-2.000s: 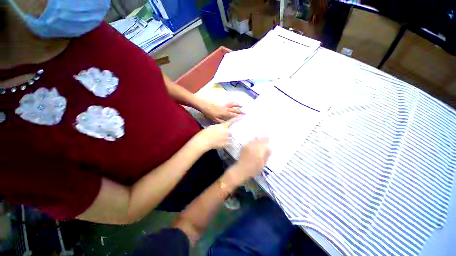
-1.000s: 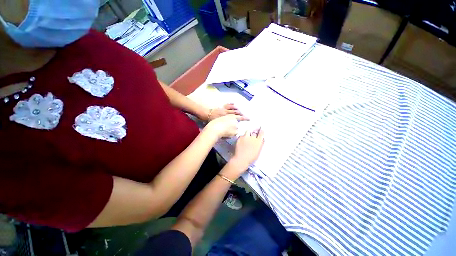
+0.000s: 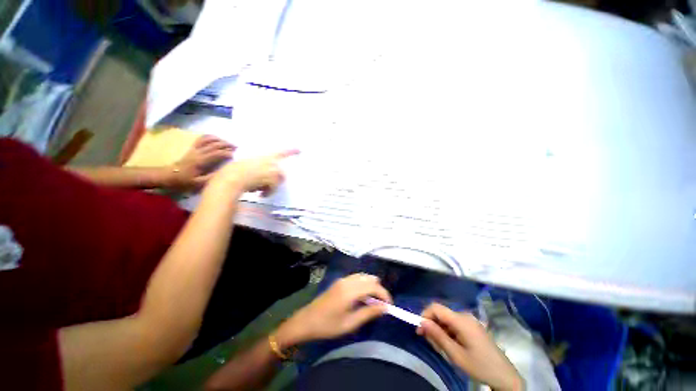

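My left hand (image 3: 343,309) and my right hand (image 3: 469,344) are over my lap, below the table's near edge. A short white stretch of tape measure (image 3: 403,313) runs between their fingertips, pinched at both ends. A pale band also curves across my lap. The striped T-shirt (image 3: 427,202) lies on the white table, mostly washed out by glare; its neckband is at the near edge. The measurement sheet (image 3: 294,130) lies at the left of the table. Another person's hand (image 3: 259,174) points on it.
A person in a red top (image 3: 99,244) stands at the left, other hand by a yellow-tan card (image 3: 159,149). A clipboard with a curled page (image 3: 191,69) lies behind the sheet. A blue basket (image 3: 580,344) with pale contents is under the table at right.
The view has turned right and down. My left hand has left the sheet and come to my lap. My right hand has come into view, with the tape between both hands.
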